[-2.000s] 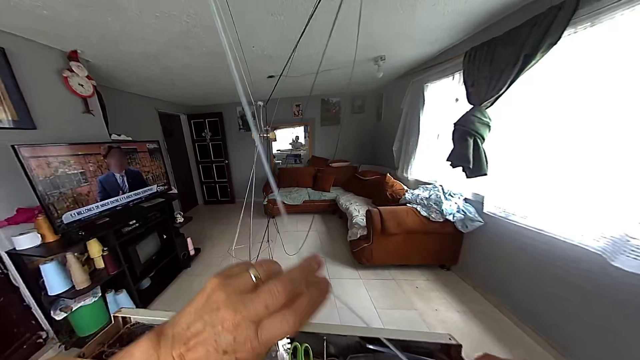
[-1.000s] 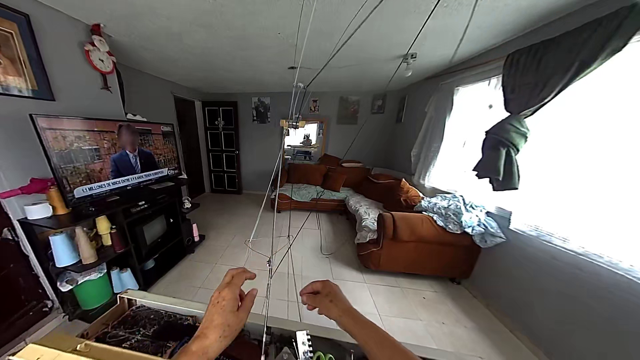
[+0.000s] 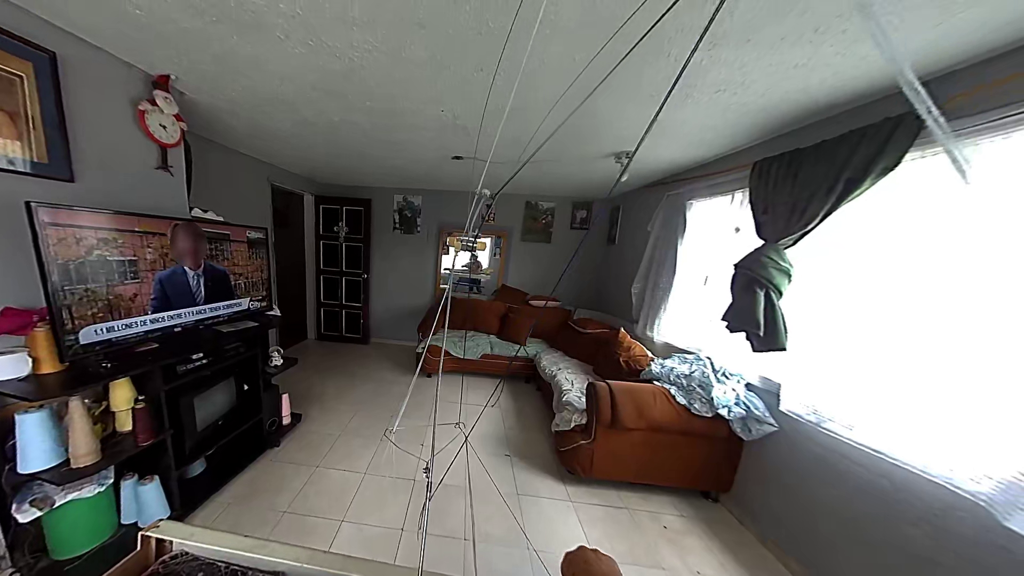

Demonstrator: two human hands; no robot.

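Note:
Only the top of my right hand (image 3: pixel 590 562) shows, at the bottom edge right of centre; its fingers are hidden, so whether it holds anything cannot be seen. My left hand is out of view. Left of the right hand, taut yarn strands (image 3: pixel 436 384) and thin wires run from the ceiling area down past the lower edge. A small thread guide with yellowish parts (image 3: pixel 466 244) sits among them at mid-height. Below, the pale edge of a long frame (image 3: pixel 240 540) crosses the lower left, with a dark tangled mass (image 3: pixel 210 564) behind its rim.
A black shelf unit (image 3: pixel 172 392) at left carries a television (image 3: pixel 152 276), yarn cones (image 3: pixel 40 440) and a green bucket (image 3: pixel 80 520). Brown sofas (image 3: pixel 656 440) with cushions and cloths stand ahead and right. A knotted dark curtain (image 3: pixel 764 280) hangs by the bright window.
Both hands showed above the frame one second ago; now the left is out of view and just part of the right remains at the bottom edge. The view has tilted up.

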